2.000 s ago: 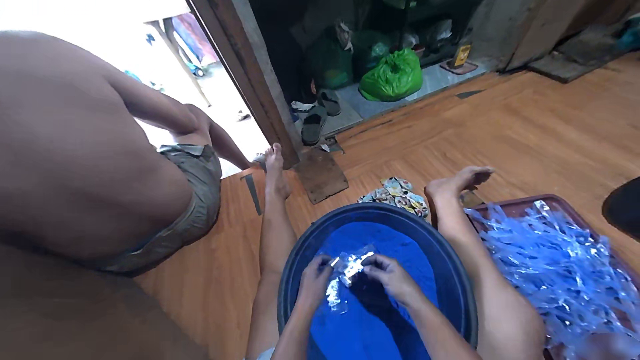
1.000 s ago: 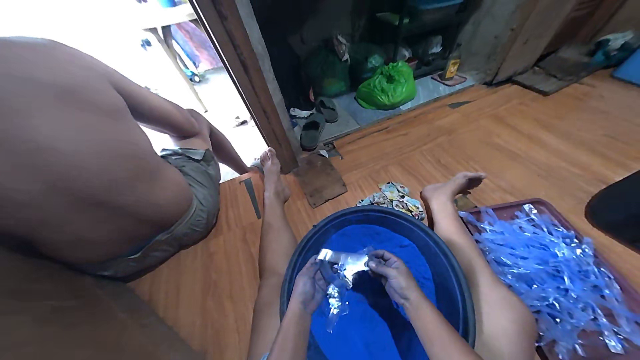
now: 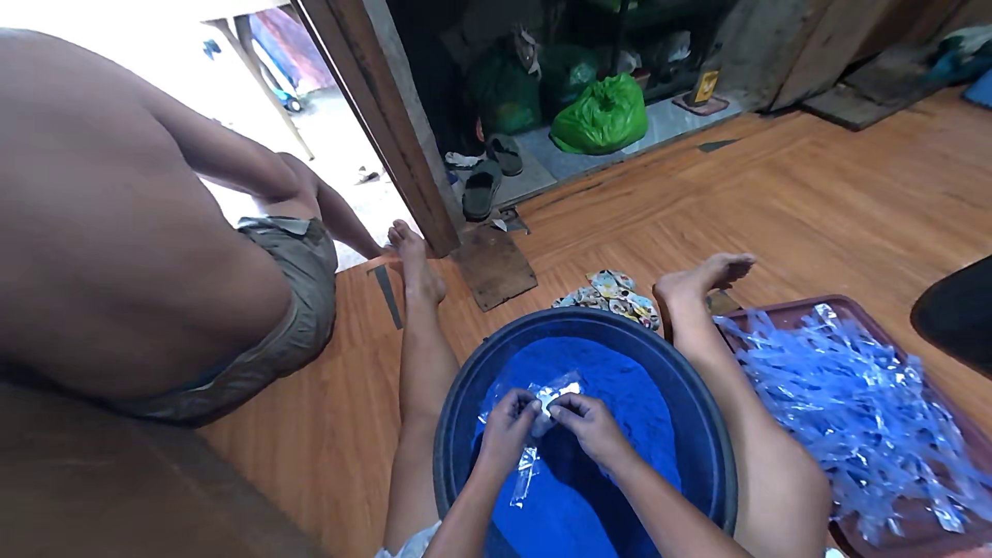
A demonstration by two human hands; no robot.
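A dark round plastic tub (image 3: 457, 387) holding bright blue powder (image 3: 612, 372) stands between my legs. Over the powder, my left hand (image 3: 511, 422) and my right hand (image 3: 585, 422) pinch clear plastic strips (image 3: 552, 395) between thumbs and fingers, the fingertips nearly touching. Another clear strip (image 3: 525, 473) hangs or lies just below my left fingers; which of the two I cannot tell. To the right of my leg, a dark red tray (image 3: 841, 306) bears a heap of bluish clear plastic strips (image 3: 852, 411).
A person (image 3: 147, 232) sits close on the left by the doorway. Patterned cloth (image 3: 612, 294) lies beyond the tub. Farther off are slippers (image 3: 482, 188), a green plastic bag (image 3: 603, 116) and a bottle (image 3: 705, 81) on a ledge. A dark rounded object (image 3: 957, 318) is at the right edge.
My hands have come closer together than one second ago, and the plastic stretched between them is now bunched at the fingertips.
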